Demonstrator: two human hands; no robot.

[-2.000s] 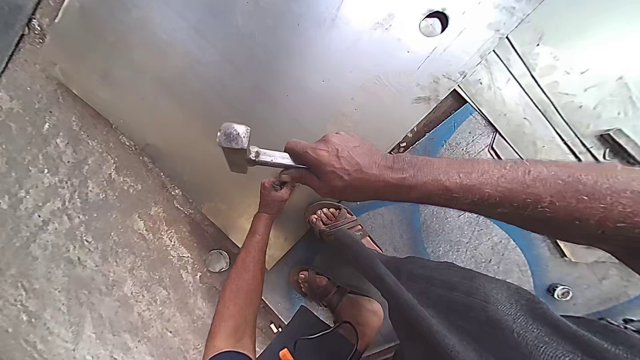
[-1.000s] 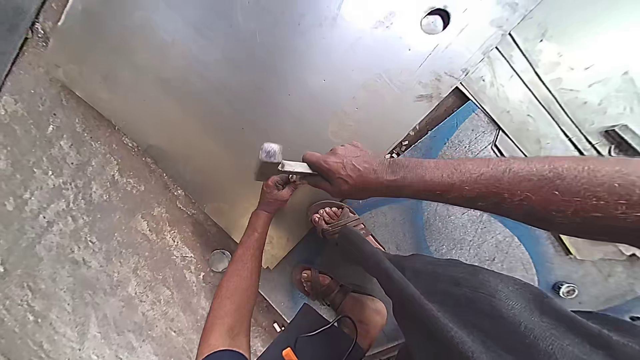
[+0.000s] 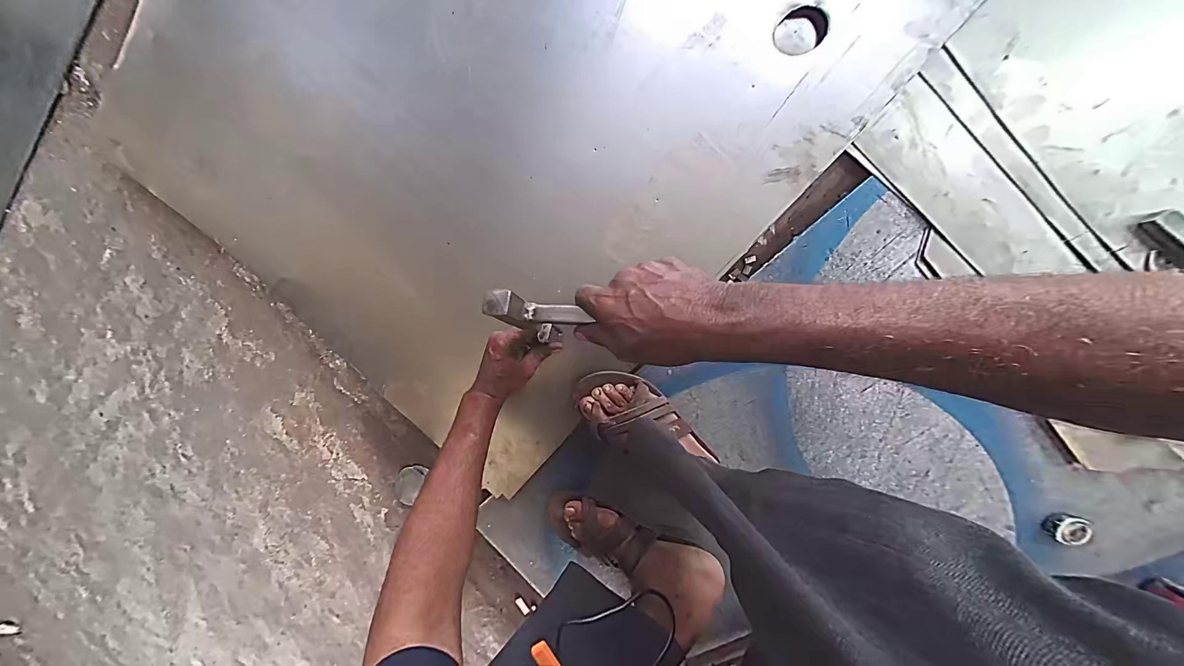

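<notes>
My right hand (image 3: 652, 313) grips the metal handle of a hammer (image 3: 509, 308), whose blocky steel head points to the left. Just below the hammer, my left hand (image 3: 513, 359) is closed around a small metal piece (image 3: 548, 333), perhaps a punch or chisel; most of it is hidden by the fingers. Both hands are above the lower part of a large, shiny sheet of metal (image 3: 416, 185). The hammer head is close over the small piece; whether they touch I cannot tell.
My sandaled feet (image 3: 638, 416) stand beside the sheet's lower corner. Rough concrete floor (image 3: 203, 444) lies to the left. The sheet has a round hole (image 3: 801, 31). A blue and grey painted surface (image 3: 888, 435) carries a small round metal part (image 3: 1068, 529). A black item with an orange part (image 3: 546, 652) is near my foot.
The hammer head was farther up and left of my left hand two seconds ago, then came down right to it. Now it is slightly to the left, just above that hand.
</notes>
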